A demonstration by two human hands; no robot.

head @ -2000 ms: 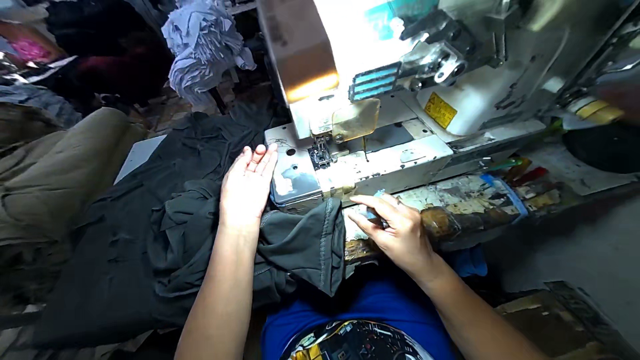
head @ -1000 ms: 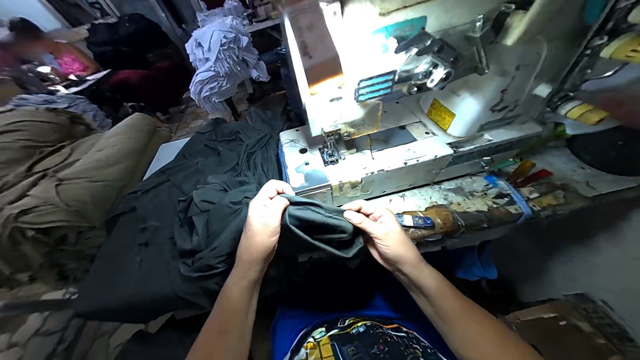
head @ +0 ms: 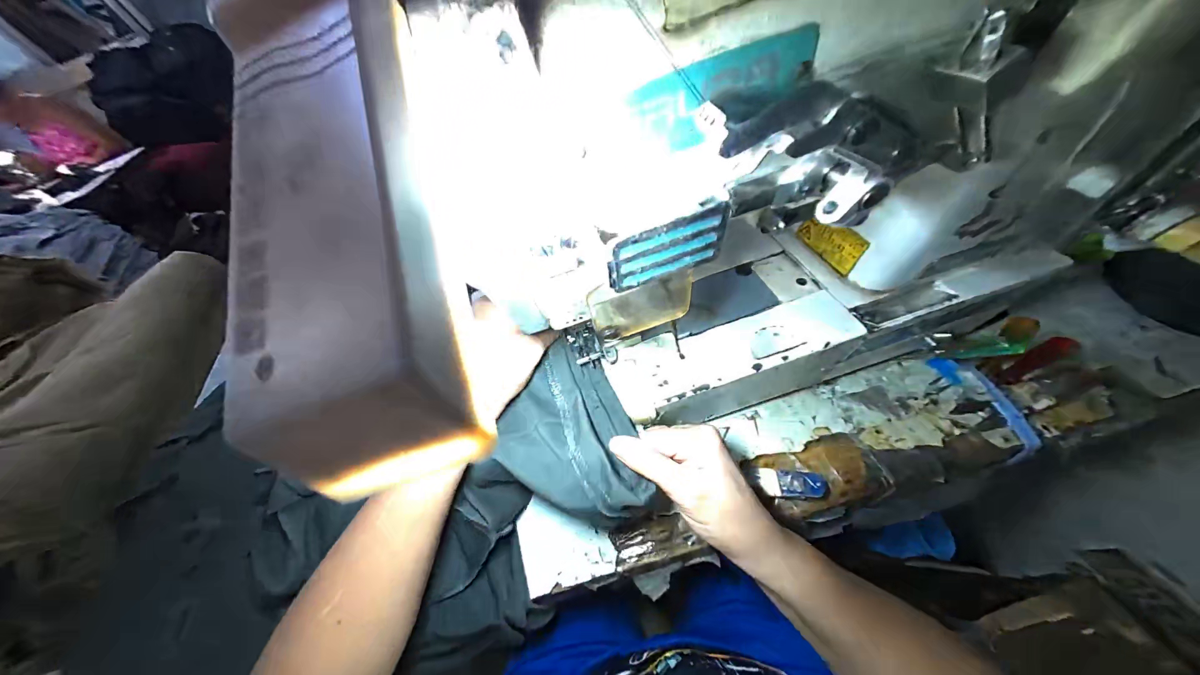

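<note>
Dark grey-green fabric with a stitched seam lies over the front of an industrial sewing machine, its far edge at the presser foot. My right hand grips the fabric's right edge with thumb and fingers, just in front of the machine bed. Behind the lit machine head cover, my left hand rests at the fabric's left side, close to the presser foot. Glare and the cover hide much of it, so its fingers cannot be made out well.
The large machine cover juts close on the left. A worn table edge with tape and a small blue-and-white tool runs to the right. Brown cloth is piled at left; another person sits at far left.
Both hands have moved from the fabric opening held before the machine up to the machine bed, the left one to beside the presser foot. The fabric now reaches the foot. The view has moved closer.
</note>
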